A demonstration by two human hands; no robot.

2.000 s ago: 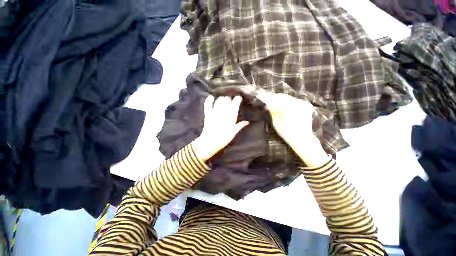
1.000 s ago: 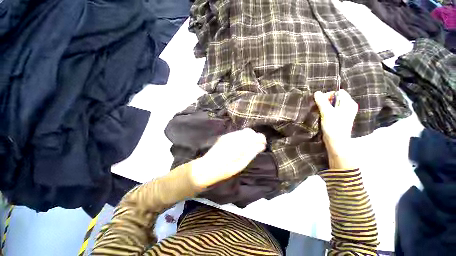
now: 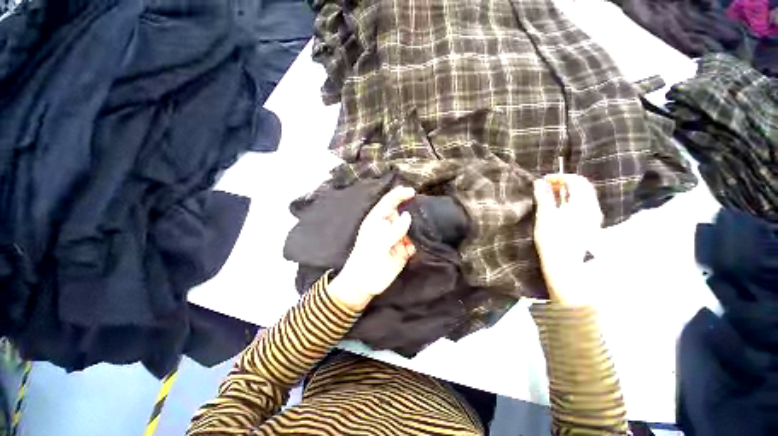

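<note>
A brown plaid garment (image 3: 478, 77) with cream check lines lies spread over the middle of the table. Its plain dark lining (image 3: 337, 223) is turned out toward me, with a blacker piece (image 3: 439, 220) bunched beside my left fingers. My left hand (image 3: 375, 251) pinches the lining, fingers curled. My right hand (image 3: 567, 234) is at the right edge of the bunched cloth, fingers curled around a small tool (image 3: 561, 165); only its thin pale tip shows above the fingers.
Navy garments (image 3: 94, 170) are heaped on the left and more navy cloth (image 3: 729, 341) on the right. A greyer plaid garment (image 3: 734, 128) lies at upper right. The white tabletop (image 3: 631, 298) has its near edge in front of my body. Yellow-black tape (image 3: 160, 404) marks the floor.
My right hand moved from the fold near the centre out to the right. My left hand let the plaid fold back, and the lining and blacker piece now show more.
</note>
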